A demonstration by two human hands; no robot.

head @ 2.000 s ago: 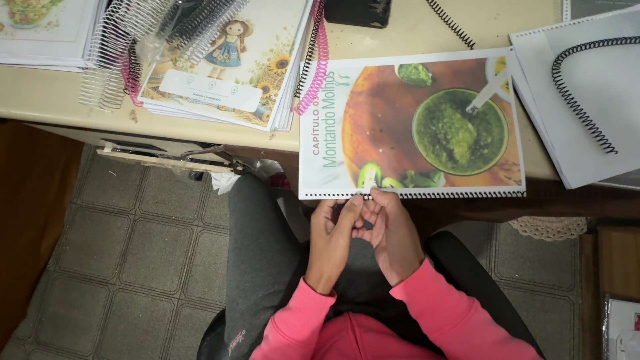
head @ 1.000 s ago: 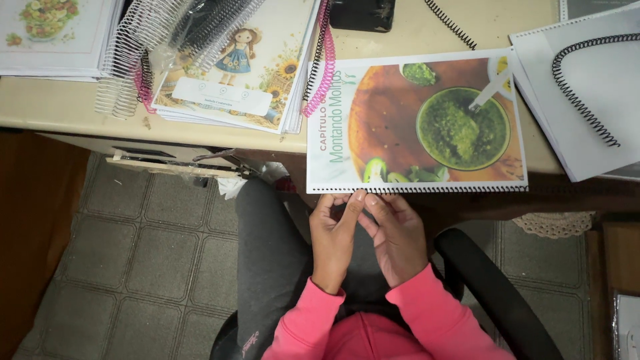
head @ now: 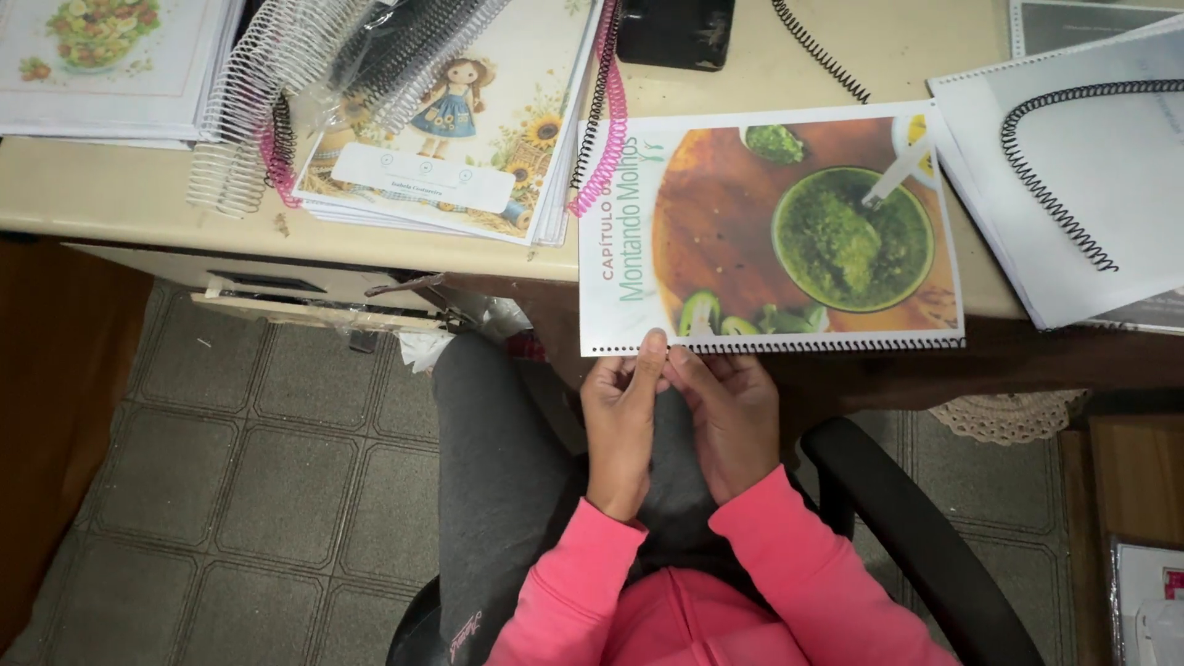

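A booklet with a food-photo cover (head: 712, 231) lies at the table's front edge, its punched edge overhanging toward me. A black spiral binding coil (head: 832, 346) runs through the holes from the right corner to about my fingertips; the holes at the left end show no coil. My left hand (head: 627, 416) grips that edge, thumb on top and fingers beneath. Just to the right, my right hand (head: 731, 412) pinches at the coil, its thumb and index finger close to the left thumb. What the fingers do under the edge is hidden.
Stacked printed sheets (head: 453, 139), clear coils (head: 268, 83) and a pink coil (head: 610, 139) lie on the left of the table (head: 444, 240). A black object (head: 675, 32) is behind. At right, a loose black coil (head: 1045, 185) rests on a white-paged booklet (head: 1101, 240). A chair armrest (head: 934, 546) stands below.
Both hands stay at the booklet's near edge. Since two seconds ago, the black coil's end and my fingers have moved slightly left along the holes.
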